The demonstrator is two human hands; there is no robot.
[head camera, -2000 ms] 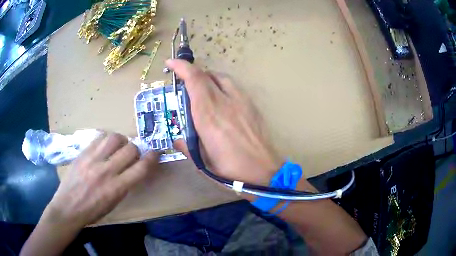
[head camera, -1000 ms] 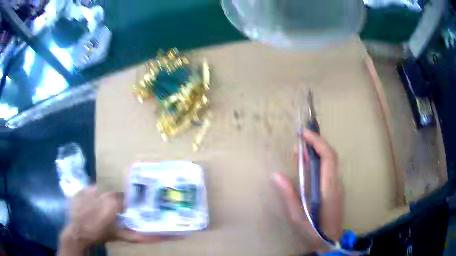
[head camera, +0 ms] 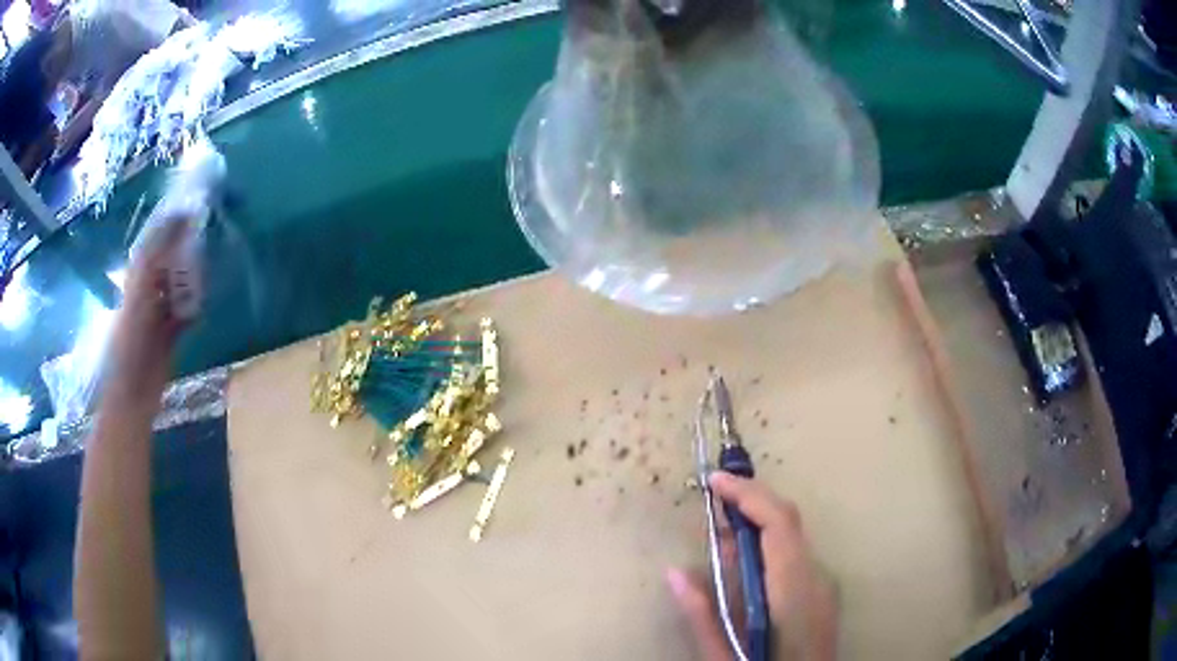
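My right hand (head camera: 778,568) holds the soldering iron (head camera: 745,536) by its black handle, tip pointing up over the cardboard, with the thin feed tube along its left side. My left hand (head camera: 158,278) is stretched out at the upper left over the green conveyor, blurred, holding a whitish object that looks like the socket housing (head camera: 185,274) seen edge-on, with clear plastic (head camera: 194,187) beyond it. The heap of brass strips and green wires (head camera: 420,387) lies on the cardboard, with one brass strip (head camera: 492,495) apart at its lower right.
A clear fume hood (head camera: 697,194) hangs over the back edge of the cardboard sheet (head camera: 620,568), which has dark debris on it. The iron stand (head camera: 1036,323) sits in the cardboard tray (head camera: 1020,504) at right. White bundled items (head camera: 161,97) lie at the far upper left.
My left hand has moved from the lower left up and away over the conveyor with the housing. The iron is lifted off the housing and held to the right. The view has shifted.
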